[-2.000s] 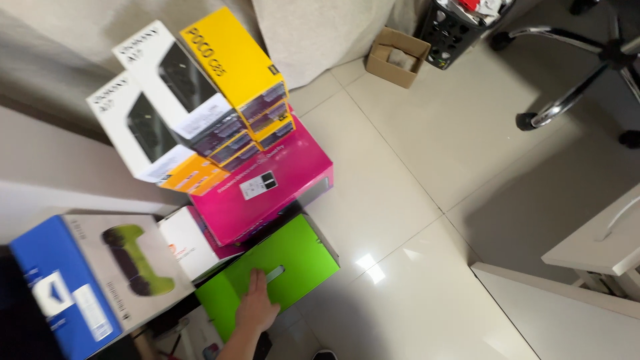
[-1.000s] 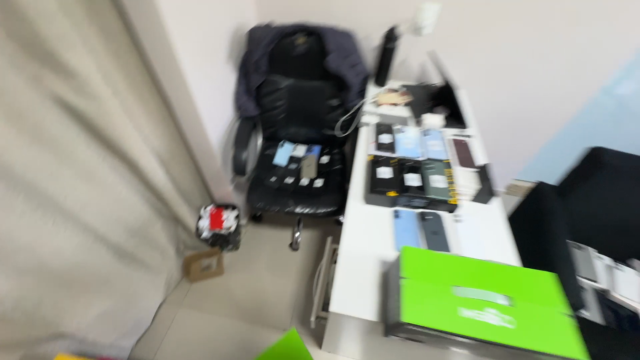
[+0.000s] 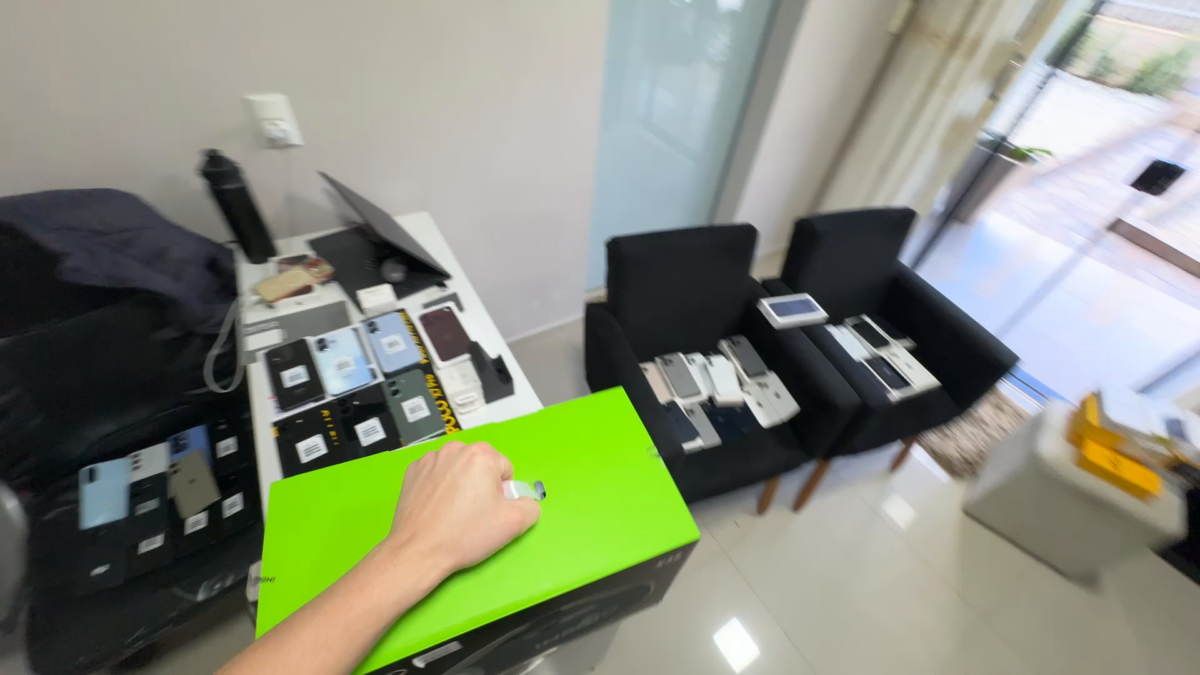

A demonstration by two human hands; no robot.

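Note:
My left hand [image 3: 464,506] is closed around the small white carry handle [image 3: 523,489] on top of a large box with a bright green top [image 3: 586,469] and dark printed sides. The forearm comes in from the lower left. The box covers the near part of a white table [image 3: 497,361]; whether it rests there or hangs from my hand, I cannot tell. Just behind it lie several smartphones and dark phone boxes with white stickers, among them a green phone [image 3: 413,406] and a light blue phone [image 3: 344,362]. My right hand is out of view.
A laptop [image 3: 384,225] and a black bottle [image 3: 236,206] stand at the table's back. Phones lie on the black office chair [image 3: 56,375] at left and on two black armchairs [image 3: 680,281] at right. A pale pouf [image 3: 1059,497] holds yellow boxes.
The view has swung widely from stacked boxes to the table and armchairs. Two seconds ago a hand lay on a green box beside a pink one; now my left hand grips a green box's handle.

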